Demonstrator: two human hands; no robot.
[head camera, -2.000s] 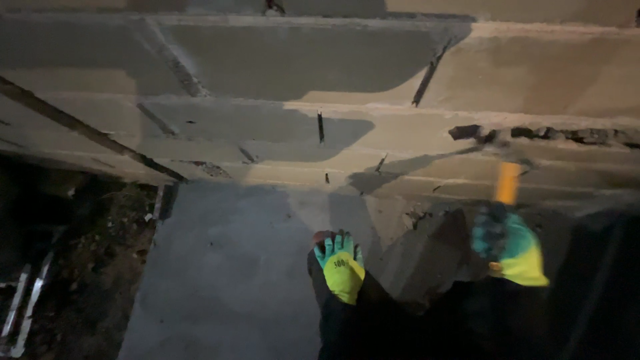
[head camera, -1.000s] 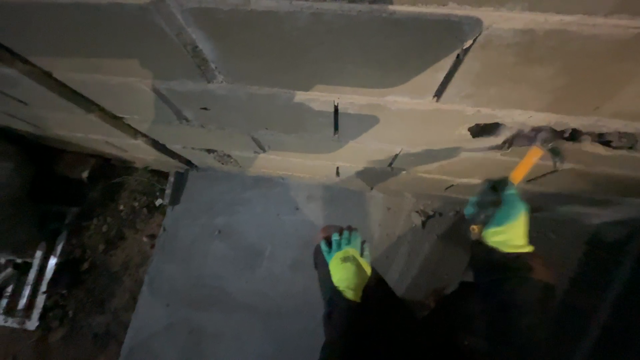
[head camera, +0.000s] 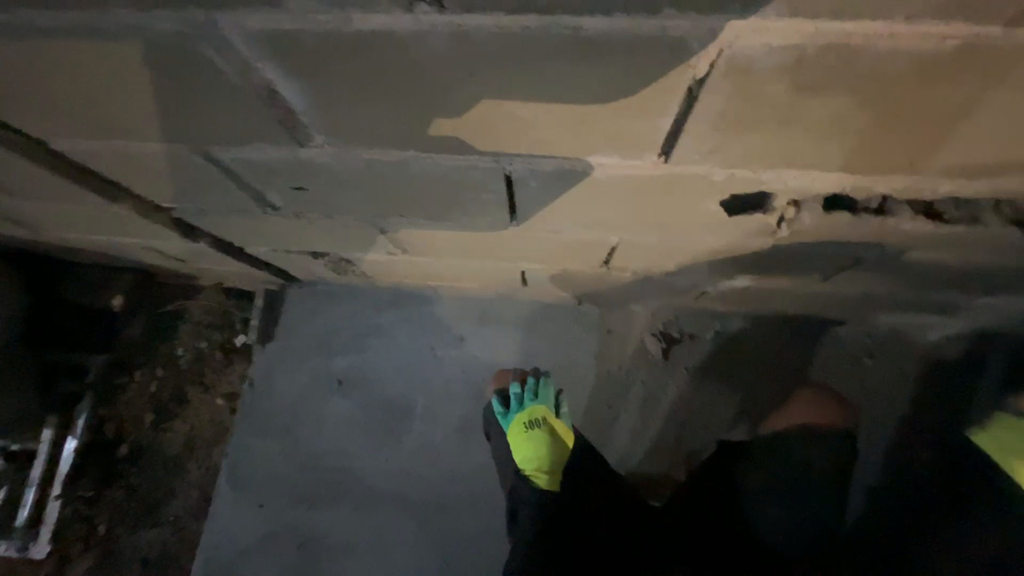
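Observation:
My left hand (head camera: 536, 436), in a yellow and teal work glove, rests on my knee with its fingers apart and holds nothing. At the right edge only a yellow part of the glove on my right hand (head camera: 1000, 444) shows; its fingers and anything in them are hidden in the dark or cut off by the frame. Ahead of both hands stands a wall of large pale blocks (head camera: 872, 112) with open vertical joints. A ragged broken gap (head camera: 904, 206) runs along a bed joint at the right, ahead of my right hand.
A smooth grey concrete slab (head camera: 376, 416) meets the foot of the wall. Beyond its left edge lies rough soil (head camera: 168, 384) with a pale metal frame (head camera: 56, 488). A small lump of debris (head camera: 668, 342) sits near the wall base. Shadows cover the lower right.
My right hand, which held a hammer-like tool with an orange handle near the broken joint, has moved right, largely out of view. The tool no longer shows. My left hand stays on the knee.

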